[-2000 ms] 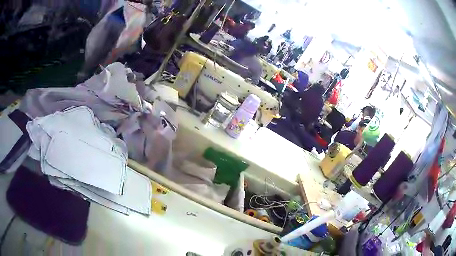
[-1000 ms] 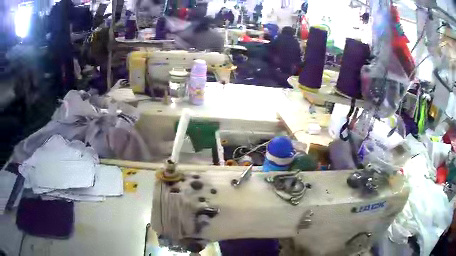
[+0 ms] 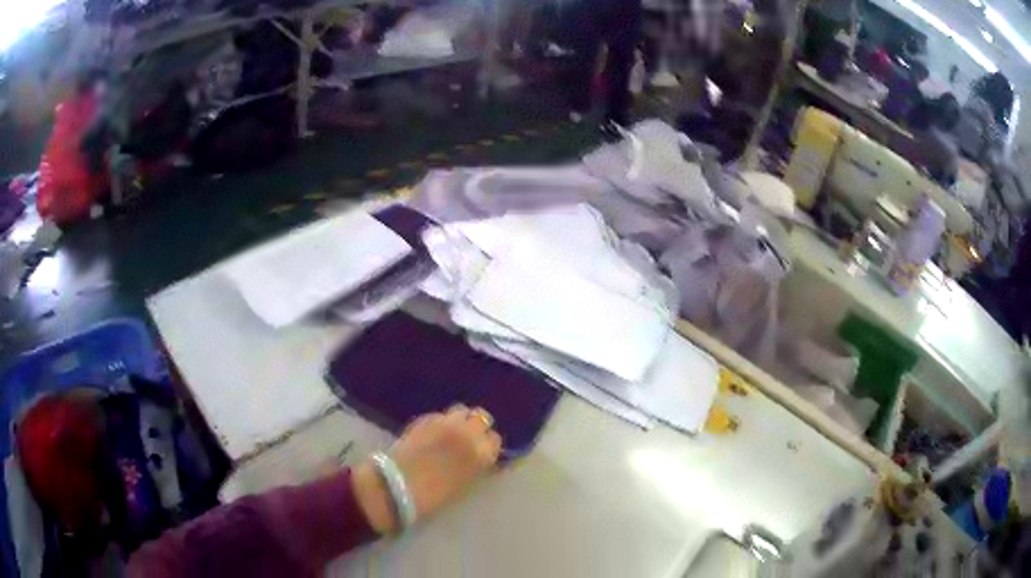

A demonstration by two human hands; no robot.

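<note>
A dark purple panel (image 3: 435,367) with rounded corners lies on the white table. My left hand (image 3: 447,452) rests on its near right edge, fingers curled, a ring and a bracelet showing. Whether the fingers pinch the panel is hard to tell in the blur. Loose fanned white panels (image 3: 571,311) lie just beyond it to the right. A white piece (image 3: 322,265) lies on purple ones at the far left of the table. My right hand is not in view.
A blue basket (image 3: 79,344) with a red bundle stands on the floor at left. Crumpled grey-lilac cloth (image 3: 724,265) lies beyond the white pile. Part of the cream sewing machine (image 3: 842,536) is at lower right. A pale bottle (image 3: 916,243) stands on the table behind.
The view has swung left, bringing the basket and the table's left edge into view. My left hand has come into view at the purple panel.
</note>
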